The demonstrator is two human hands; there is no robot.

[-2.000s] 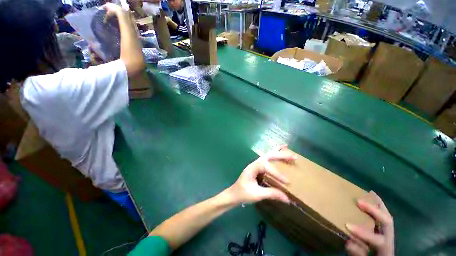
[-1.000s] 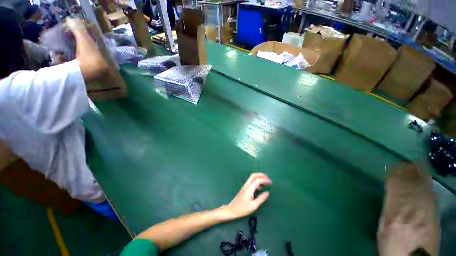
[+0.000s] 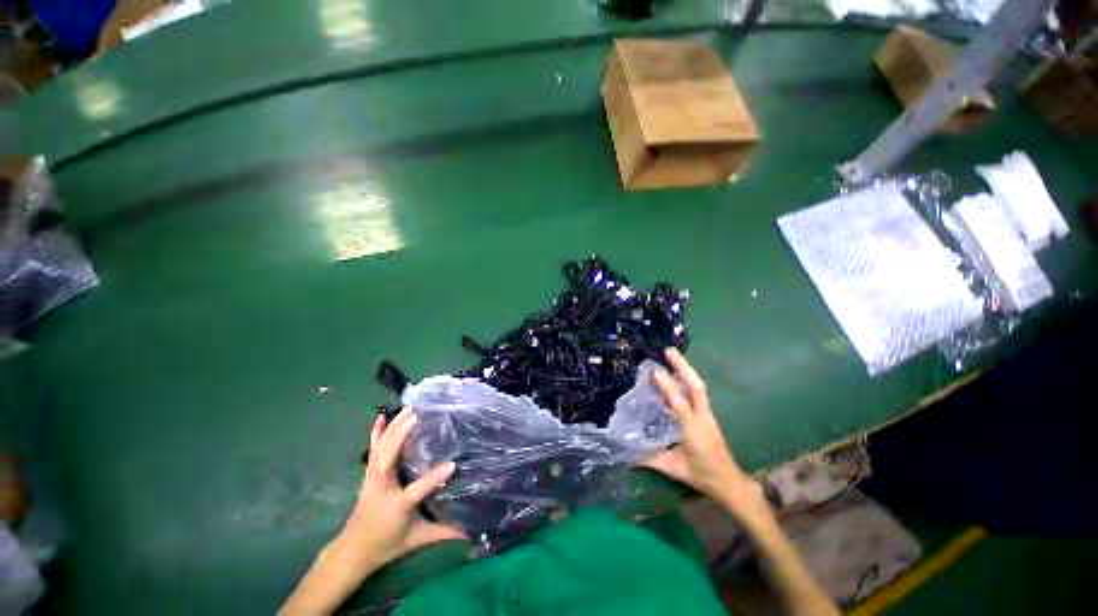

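Note:
A heap of black cables [image 3: 584,337] with small shiny ends lies on the green bench in front of me. A crumpled clear plastic bag [image 3: 530,463] lies at its near side, with dark cables showing through it. My left hand [image 3: 403,487] holds the bag's left side, thumb and fingers spread over it. My right hand [image 3: 692,427] holds the bag's right edge beside the heap. A closed brown cardboard box [image 3: 680,114] stands beyond the heap.
Flat bubble wrap bags [image 3: 885,271] and white packets [image 3: 1005,247] lie at the right. A slanted metal post [image 3: 951,90] stands near another brown box [image 3: 927,72]. Bubble wrap [image 3: 46,277] shows at the far left edge. Dark cloth is at the lower right.
The view has turned right and down. The box that both hands held, then was at the right, now appears to stand on the bench. Both hands are now on the plastic bag by the cables.

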